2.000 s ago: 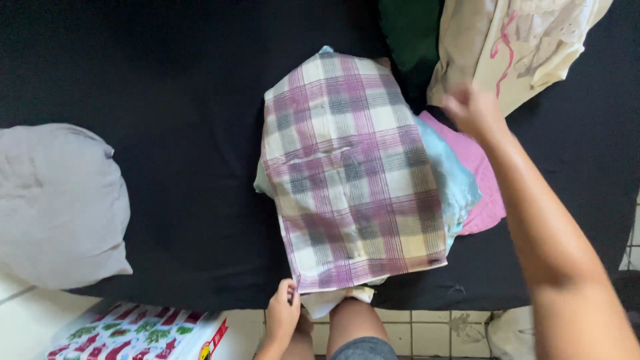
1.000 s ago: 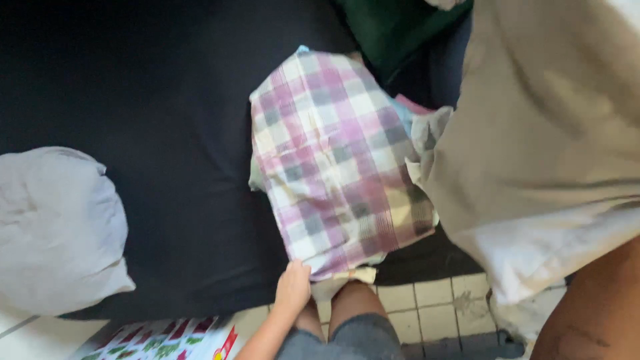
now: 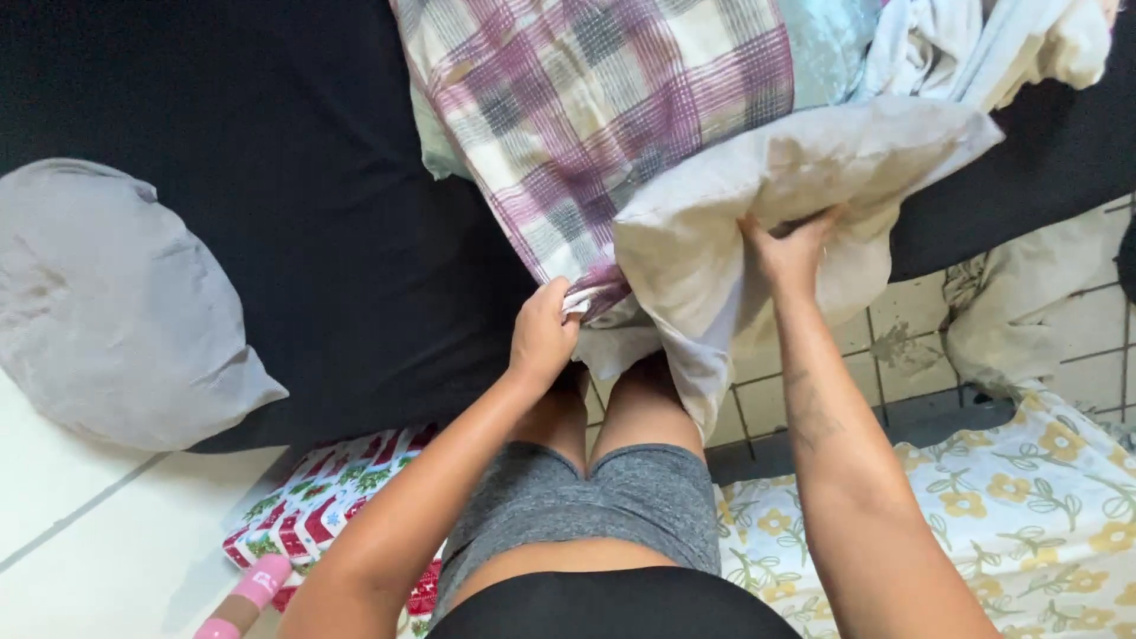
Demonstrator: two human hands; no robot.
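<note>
My left hand point(image 3: 543, 337) pinches the lower corner of a purple, grey and white plaid cloth point(image 3: 603, 98), which lies over a pile on the black-covered surface. Bunched in my right hand point(image 3: 790, 248) is a beige and white fabric piece point(image 3: 710, 204), seemingly a pillowcase, which overlaps the plaid cloth's lower right edge and hangs down in front of my leg. Light blue fabric point(image 3: 830, 49) shows to the right of the plaid cloth, with crumpled white cloth point(image 3: 932, 44) beside it.
A grey pillow point(image 3: 115, 311) lies at the left on the black cover point(image 3: 337, 222). Below stands a box in Christmas-patterned wrapping point(image 3: 311, 497) near a pink and brown object point(image 3: 244, 599). Floral fabric point(image 3: 976, 506) is at the lower right; a pale cloth point(image 3: 1021, 311) lies on the tiled floor.
The beige fabric has come from the upper right down to the front of the pile with my right hand. My left hand stays at the plaid cloth's corner. The view has shifted.
</note>
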